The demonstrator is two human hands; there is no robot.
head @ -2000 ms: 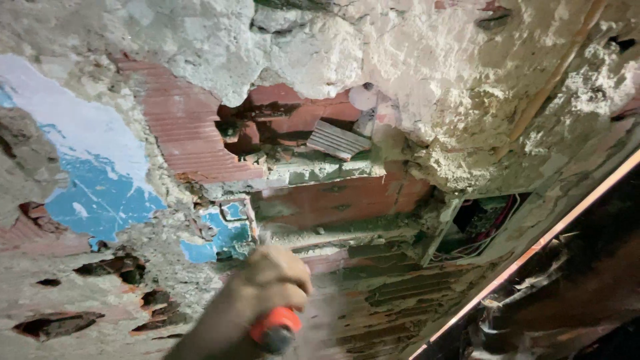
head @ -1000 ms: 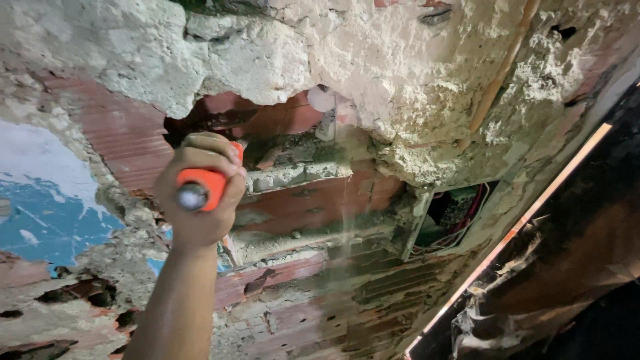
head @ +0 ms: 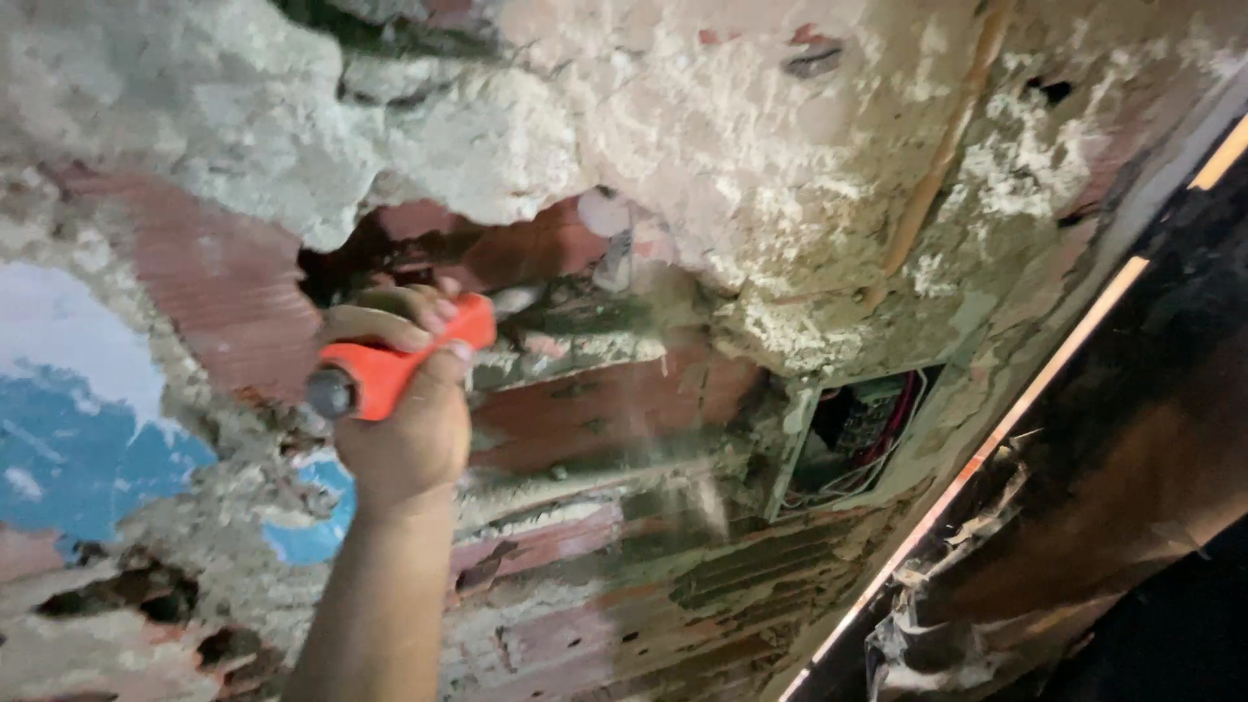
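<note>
My right hand [head: 405, 370] is raised at left of centre, closed around a hand tool with an orange handle [head: 385, 375] and a dark grey round butt. The butt points toward me and down to the left. The tool's working end cannot be seen. My fist overlaps the lower left edge of a broken-open hole [head: 526, 244] in the masonry, where red hollow clay block shows inside. Ribbed red clay block [head: 219, 273] lies bare just left of the fist. My left hand is out of view.
Rough grey plaster [head: 448, 136] surrounds the hole. Blue painted plaster [head: 88, 448] remains at left. A recessed electrical box [head: 858, 434] with loose wires sits right of centre. A thin bright strip [head: 975, 463] runs diagonally beside dark, torn sheeting [head: 1082, 546]. Pale dust hangs below the hole.
From low in the view two seconds ago, my right hand has risen to the hole with the orange-handled tool. Since one second ago, more of the handle's side shows.
</note>
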